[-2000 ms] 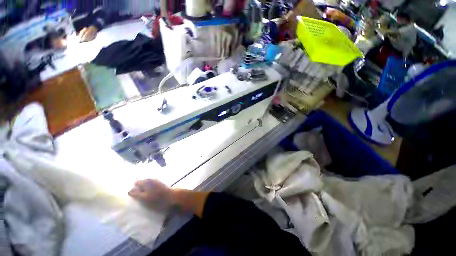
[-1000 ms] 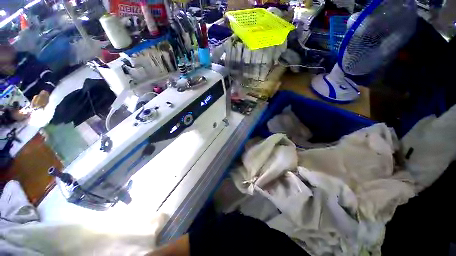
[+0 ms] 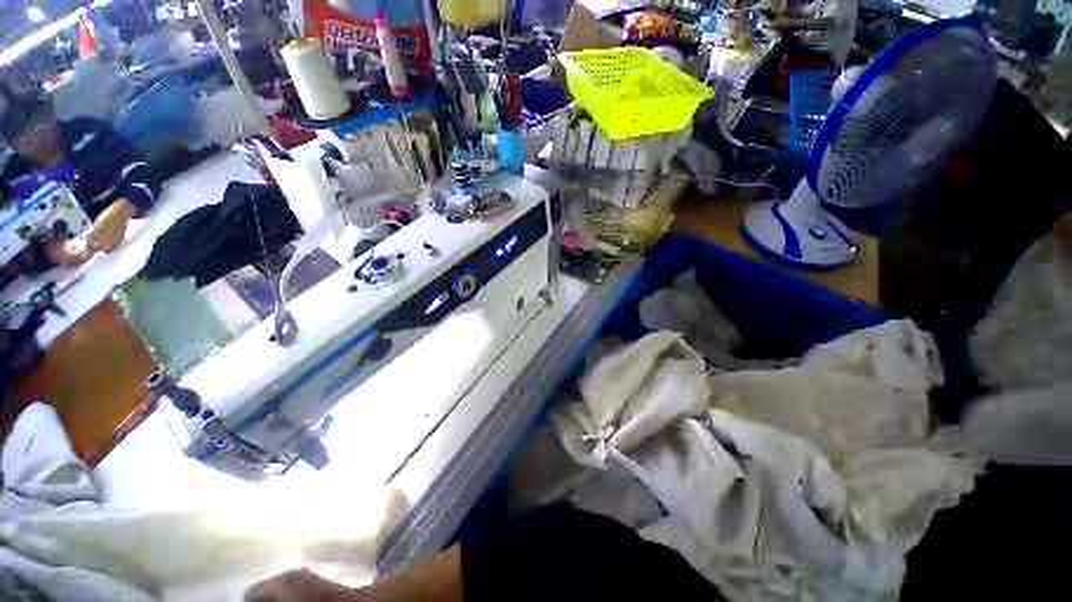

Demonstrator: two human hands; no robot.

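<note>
Off-white cloth (image 3: 153,547) lies on the white sewing table at the lower left, washed out by glare near the needle end of the sewing machine (image 3: 388,294). My left hand (image 3: 300,586) is at the bottom edge, partly cut off, at the near side of this cloth. Its grip cannot be made out. A dark sleeve covers the forearm. Cream garment cloth (image 3: 764,459) is heaped in and over a blue bin (image 3: 788,288) right of the table. My right hand is out of the picture; a dark shape, perhaps its sleeve, shows at the lower right.
A white and blue fan (image 3: 799,235) stands behind the bin. A yellow-green basket (image 3: 635,94) sits behind the machine, near a thread cone (image 3: 315,80). Dark cloth (image 3: 223,229) lies beyond the machine. Another person (image 3: 82,153) works at a machine on the far left.
The view has swung right since the earliest frame. My left hand now shows lower, at the bottom edge. Since the middle frame, pale cloth at the far right has shifted, with a blurred part lower down.
</note>
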